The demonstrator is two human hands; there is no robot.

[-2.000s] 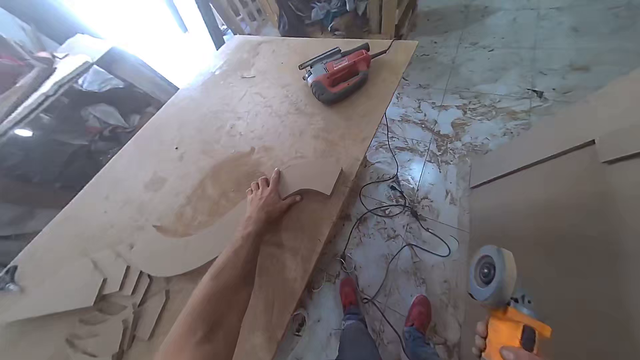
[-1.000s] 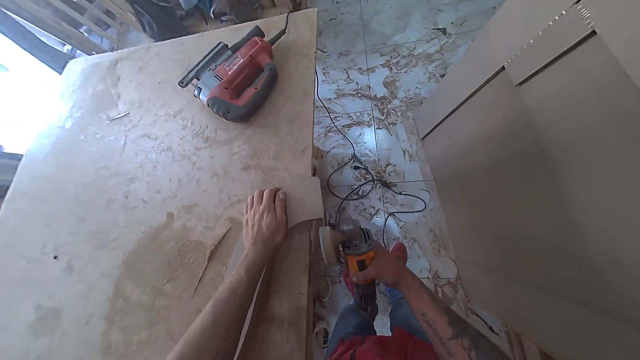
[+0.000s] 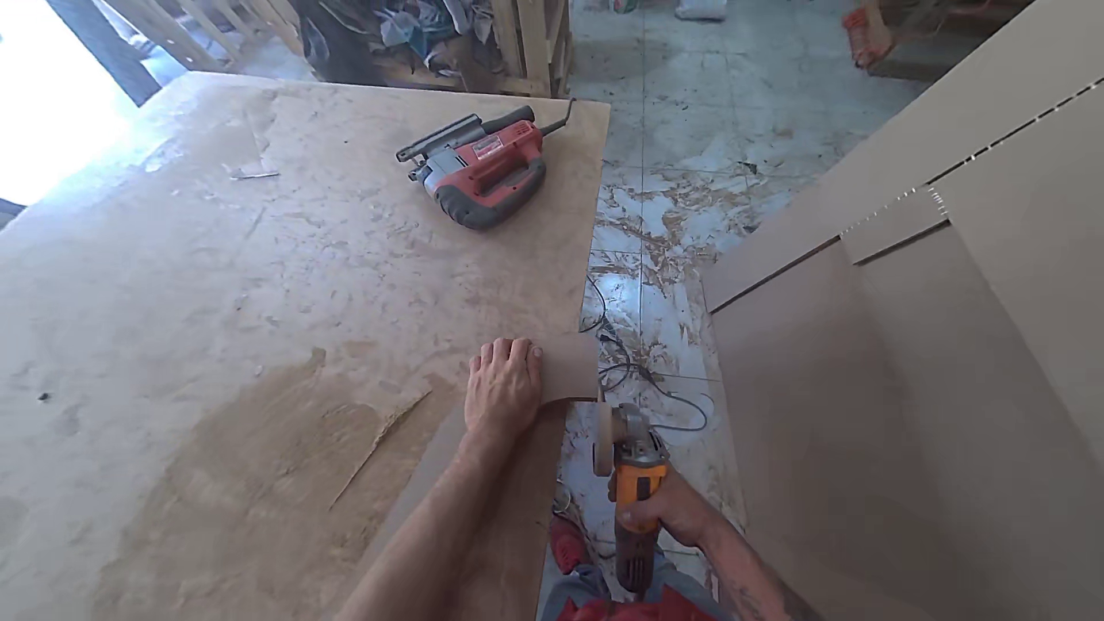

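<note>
My left hand (image 3: 503, 384) lies flat on a curved fibreboard piece (image 3: 569, 366), pressing it against the wooden table (image 3: 345, 285); the fingers do not wrap around it. The end of the piece reaches the table's right edge. In my right hand (image 3: 668, 509) is a yellow and black angle grinder (image 3: 640, 483), held upright beside that edge. Its round sanding disc (image 3: 604, 440) faces the table, just below the end of the board; whether they touch cannot be told. My left forearm hides part of the piece.
A red and black jigsaw (image 3: 487, 168) lies near the table's far right corner. Large fibreboard sheets (image 3: 828, 371) stand on the right. A black cable (image 3: 655, 388) loops over the littered tile floor (image 3: 664, 207). A wooden pallet rack (image 3: 535, 43) stands beyond the table.
My right hand has brought the grinder from the far right to the table's edge. My left hand is nearer the end of the curved piece than two seconds ago. The view has shifted.
</note>
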